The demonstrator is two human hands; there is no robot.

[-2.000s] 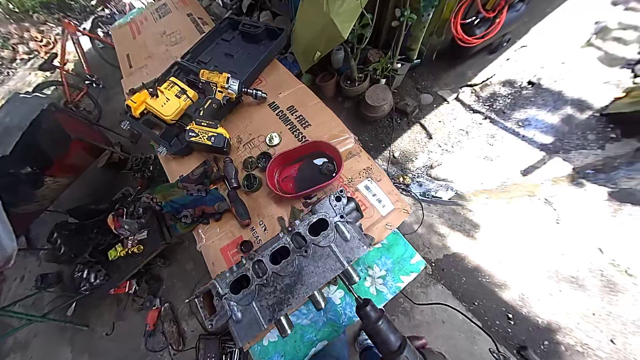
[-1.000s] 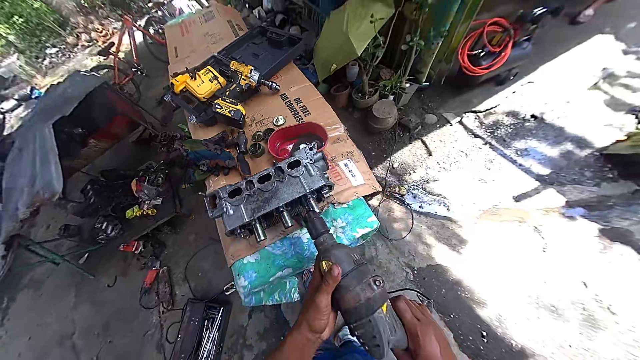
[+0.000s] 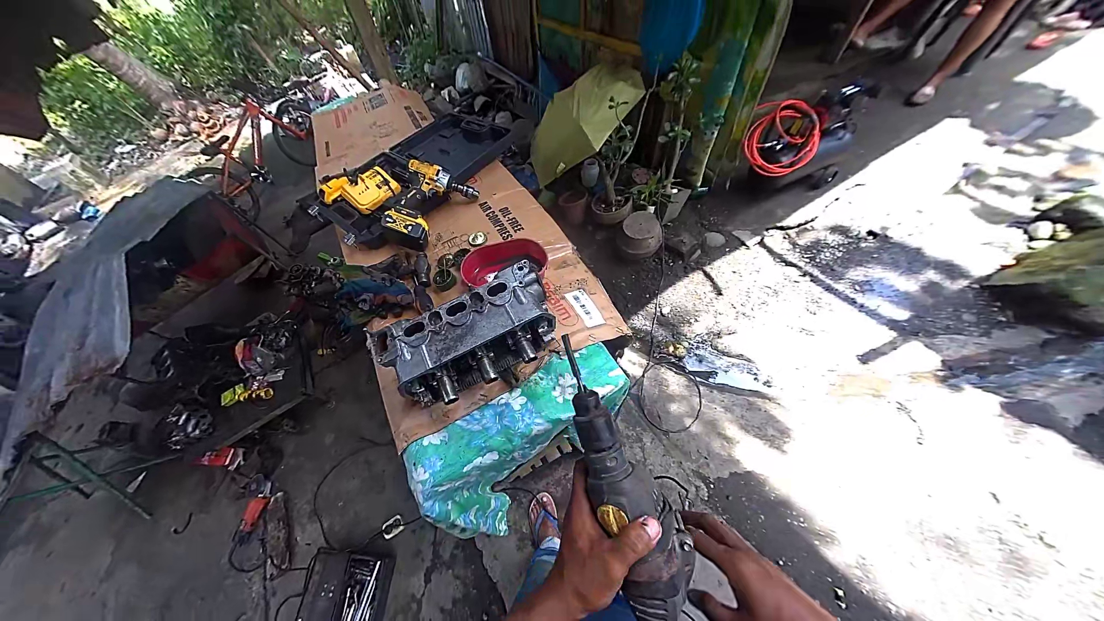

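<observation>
A dark corded rotary hammer drill [image 3: 634, 526] points up and away from me, a thin bit at its tip. Around its left side my left hand [image 3: 595, 539] is closed, thumb near the yellow knob. My right hand [image 3: 742, 561] lies at the rear right of the tool with fingers spread against it; its grip is partly hidden. Beyond the bit, to its left, a metal engine cylinder head [image 3: 461, 332] rests on flattened cardboard [image 3: 604, 302], its short metal tubes facing me. The bit does not touch it. A red oval basin [image 3: 504, 259] stands just behind the cylinder head.
A yellow cordless drill [image 3: 423, 203] and its black case [image 3: 457, 138] lie farther back. A floral cloth [image 3: 492, 448] hangs over the table's near end. A tray of metal tools [image 3: 349, 586] sits on the floor, loose parts at left. A cable [image 3: 664, 423] loops at right.
The drill's bit has moved away from the cylinder head to the right. Two seconds ago only one hand showed at the drill; now both do. The view has shifted.
</observation>
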